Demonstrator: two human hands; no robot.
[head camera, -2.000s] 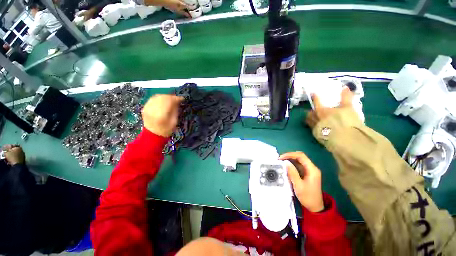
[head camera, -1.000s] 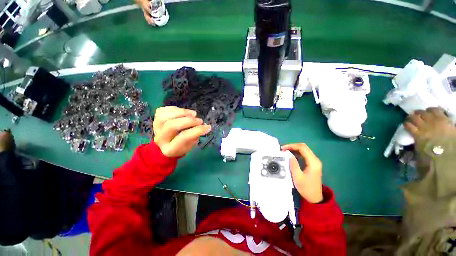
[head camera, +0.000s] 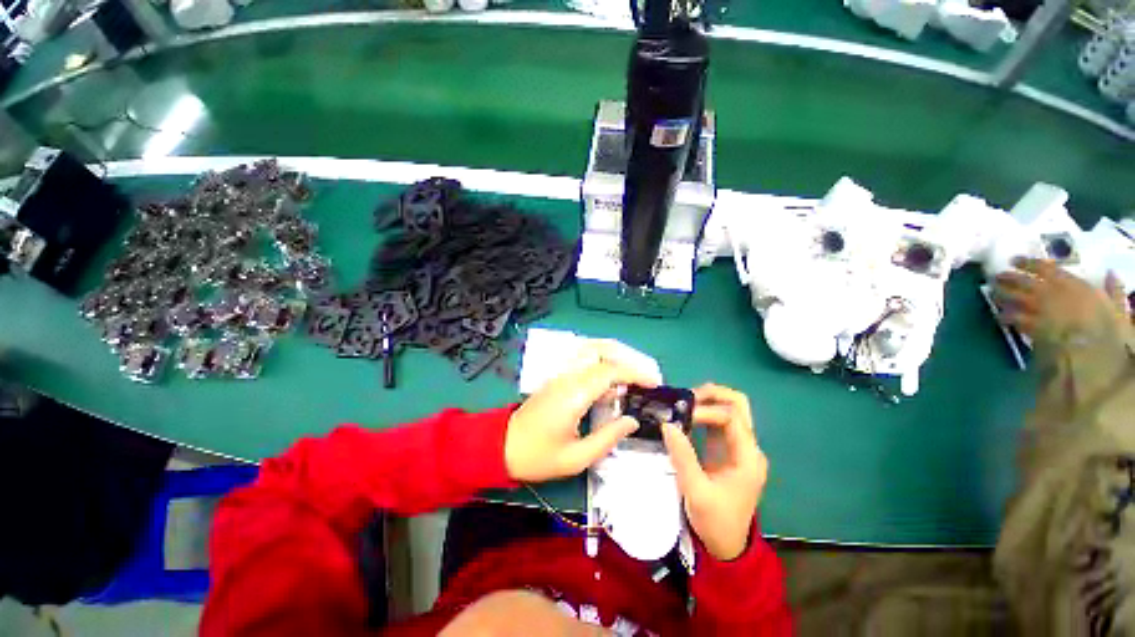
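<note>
A white camera housing (head camera: 637, 500) lies at the bench's front edge, its rounded end toward me. A black plate (head camera: 657, 411) covers its lens area. My left hand (head camera: 575, 421) holds the plate's left side with thumb and fingers. My right hand (head camera: 722, 470) is at the plate's right side, thumb on its lower edge, fingers around the housing's side. A white arm piece (head camera: 554, 356) extends to the left behind my left hand. Thin wires hang at the housing's lower left.
A black screwdriver (head camera: 660, 162) hangs upright before the screw feeder (head camera: 602, 255). Black plates (head camera: 479, 268) and lens modules (head camera: 205, 268) lie heaped to the left. A black pen-like tool (head camera: 387, 355) lies by the plates. White camera assemblies (head camera: 859, 286) and another person's hand (head camera: 1052, 299) are at right.
My left hand has moved from the plate heap to the housing, and a black plate now covers the lens area. White assemblies at the right have increased; the other person's hand has moved.
</note>
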